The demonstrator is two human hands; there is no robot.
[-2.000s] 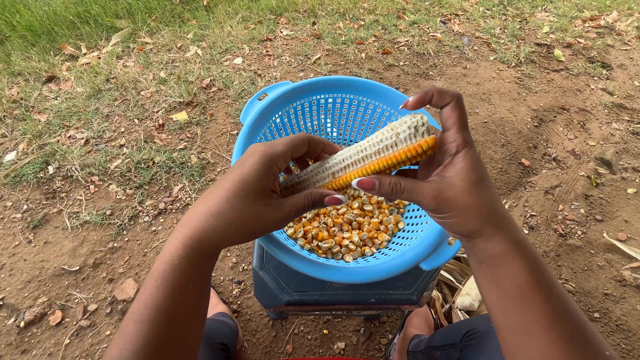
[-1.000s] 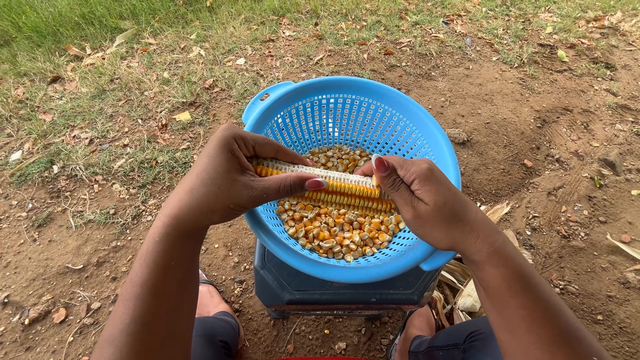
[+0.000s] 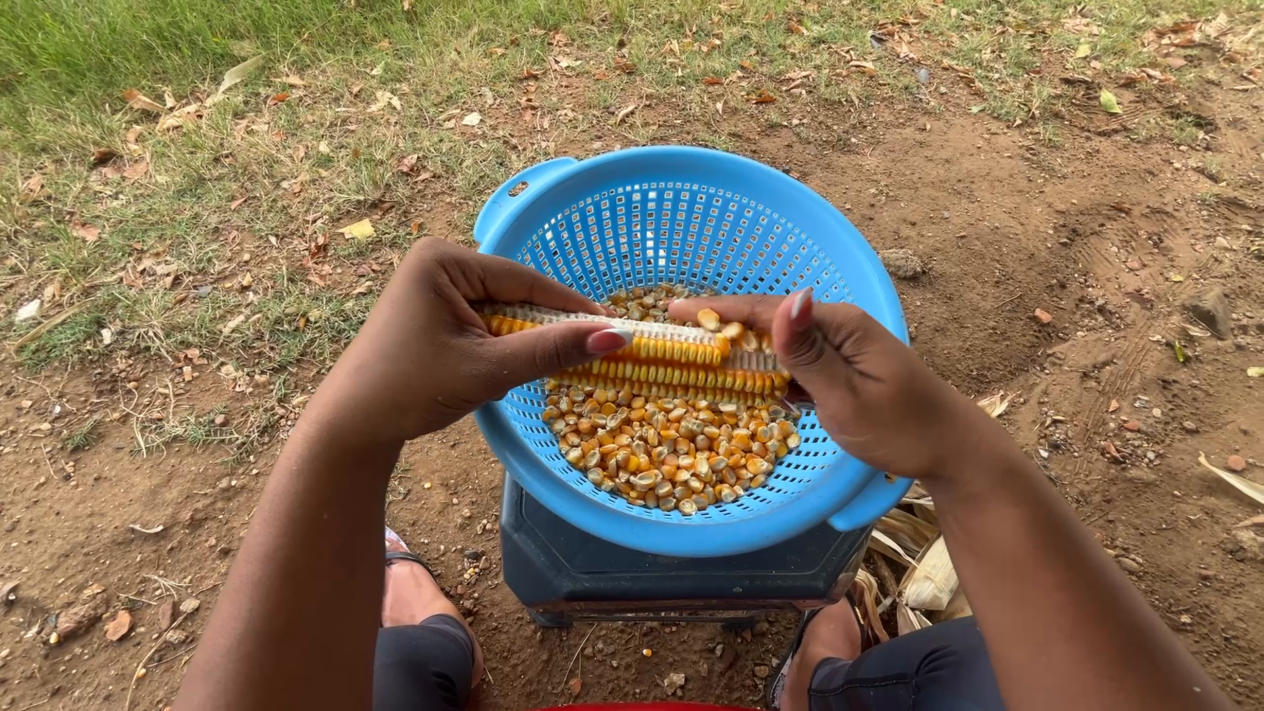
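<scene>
My left hand [image 3: 464, 341] grips one end of a partly shelled corn cob [image 3: 652, 357], thumb along its near side. The cob lies level over a blue plastic colander [image 3: 681, 538], with bare pale rows on top and yellow kernel rows facing me. At the cob's right end is my right hand [image 3: 839, 365], fingers curled behind it and thumb raised. Several loose kernels rest between the right fingers and the cob. Below, a heap of loose corn kernels [image 3: 671, 444] covers the colander's bottom.
The colander stands on a dark plastic stool [image 3: 681, 578] between my feet. Dry corn husks [image 3: 928, 578] lie right of the stool. Bare soil [image 3: 997, 257] with stones and dry leaves surrounds it, and grass [image 3: 99, 49] grows at the back left.
The cob was tilted up to the right two seconds ago and now lies level. Kernels have come off near its right end. The right thumb has lifted from the cob.
</scene>
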